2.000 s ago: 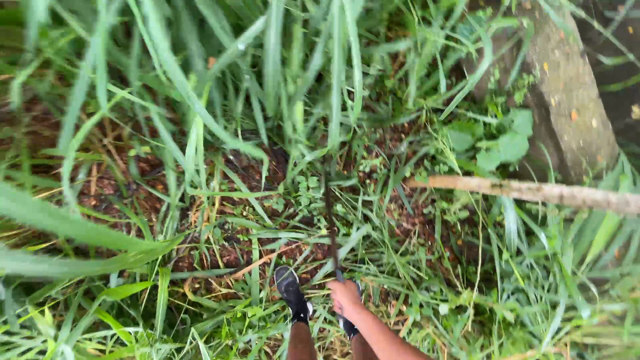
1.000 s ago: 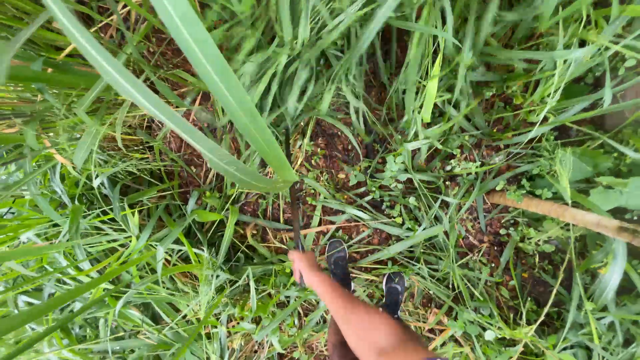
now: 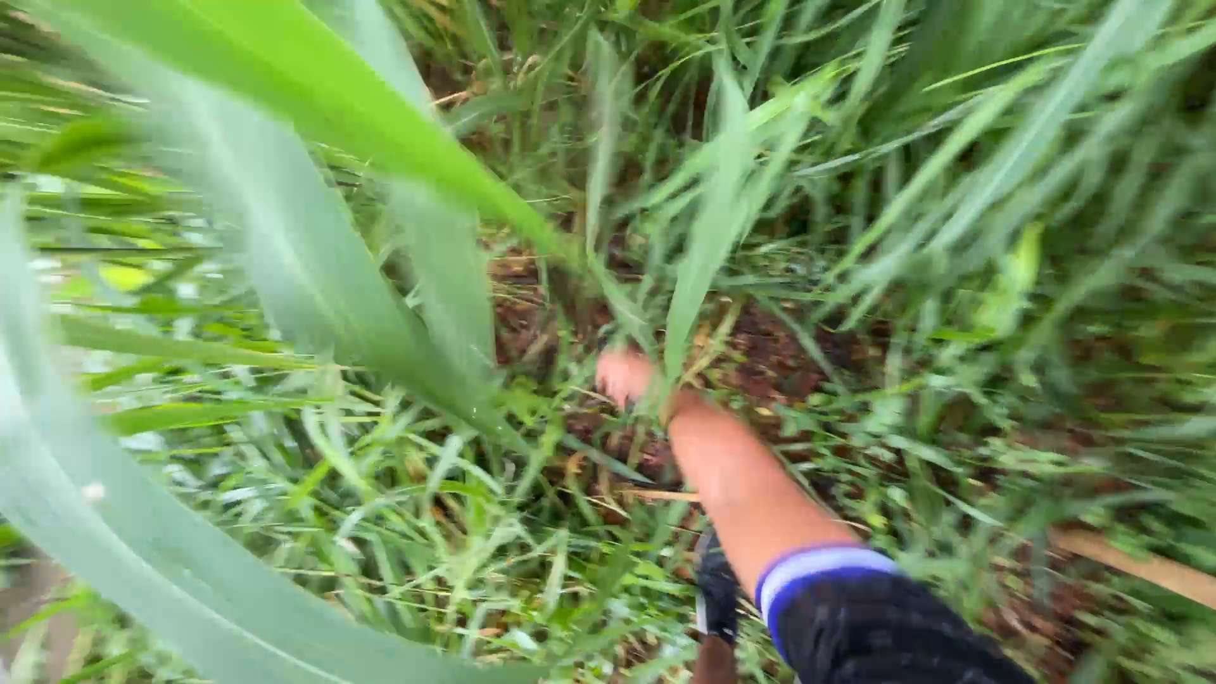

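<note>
My right hand (image 3: 625, 376) reaches forward from a black sleeve (image 3: 893, 617) with a white and blue cuff, low among tall grass. Its fingers are curled around a dark handle, of which only small bits show; the rest of the tool is hidden by blades and blur. A bright green grass blade (image 3: 408, 123) and broad blue-green leaves (image 3: 294, 247) arch close to the camera on the left. Another leaf (image 3: 708, 237) crosses near the wrist. My left hand is out of view.
Brown leaf litter (image 3: 774, 356) covers the ground around the hand. A dark shoe (image 3: 717, 584) stands below the forearm. At the lower right lies a pale branch (image 3: 1135, 565). Dense grass (image 3: 1026, 190) rises at the upper right.
My right hand has reached farther forward, away from the shoes, and the sleeve has come into view. The long dark tool seen earlier is now mostly hidden. The view has shifted.
</note>
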